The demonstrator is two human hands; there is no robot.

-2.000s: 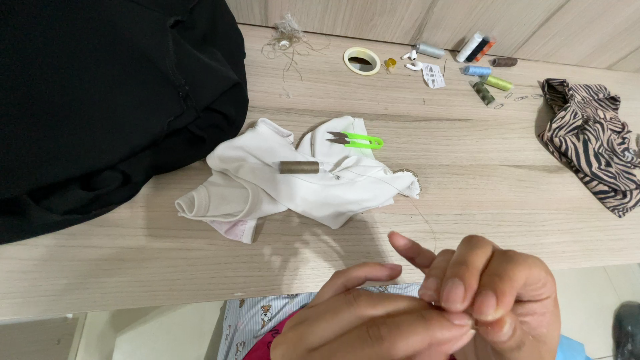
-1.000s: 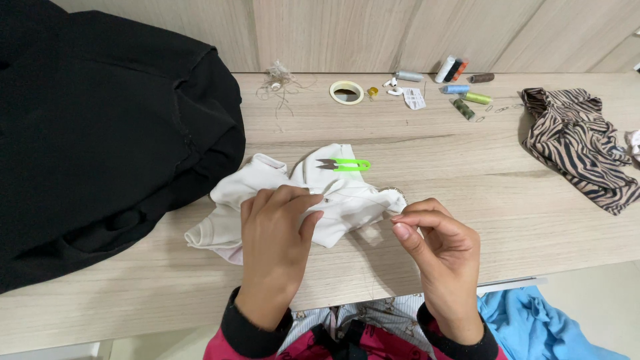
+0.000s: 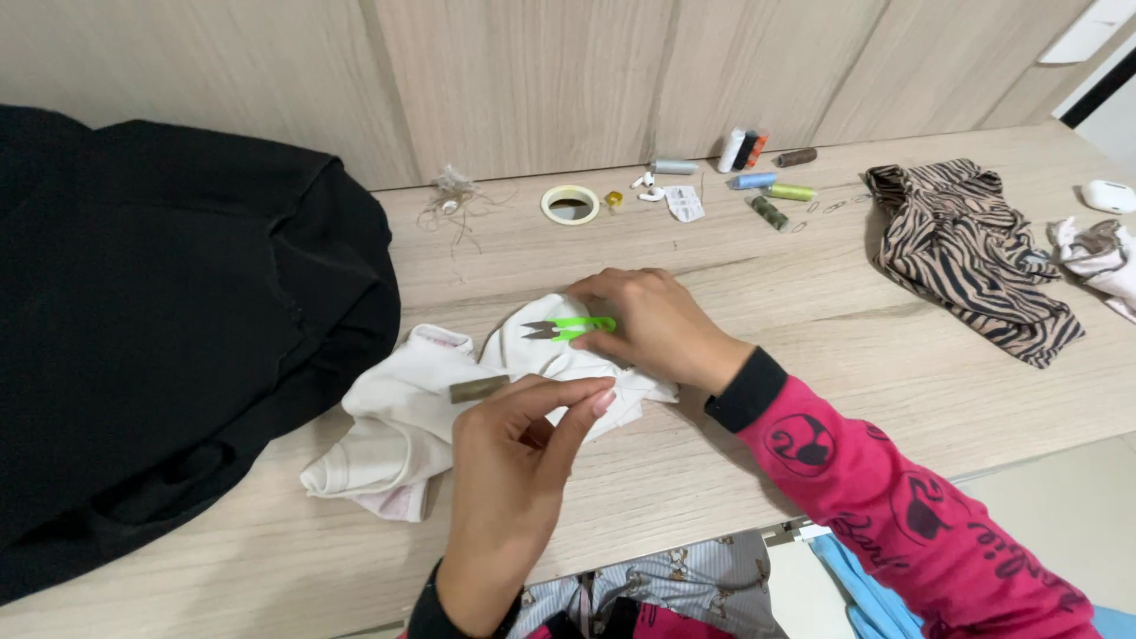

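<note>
My left hand (image 3: 524, 435) is raised over the front of a white cloth garment (image 3: 399, 399), thumb and forefinger pinched together; what is between them is too fine to make out. My right hand (image 3: 652, 324) reaches to the green-handled thread snips (image 3: 572, 328), its fingers at their handle end. The snips lie on the garment, blades pointing left. A spool of olive-brown thread (image 3: 477, 389) rests on the garment, just left of and partly behind my left hand.
Black fabric (image 3: 177, 311) fills the left. Along the back lie a tape roll (image 3: 570, 205), wireless earbuds (image 3: 650, 193), thread spools (image 3: 754, 181) and a thread tangle (image 3: 453, 204). Zebra-print cloth (image 3: 967, 257) lies right. A wall panel (image 3: 532, 80) rises behind.
My right hand has moved from the garment's right end up to the snips. My left hand has come off the garment and is now pinched above it. The view has shifted.
</note>
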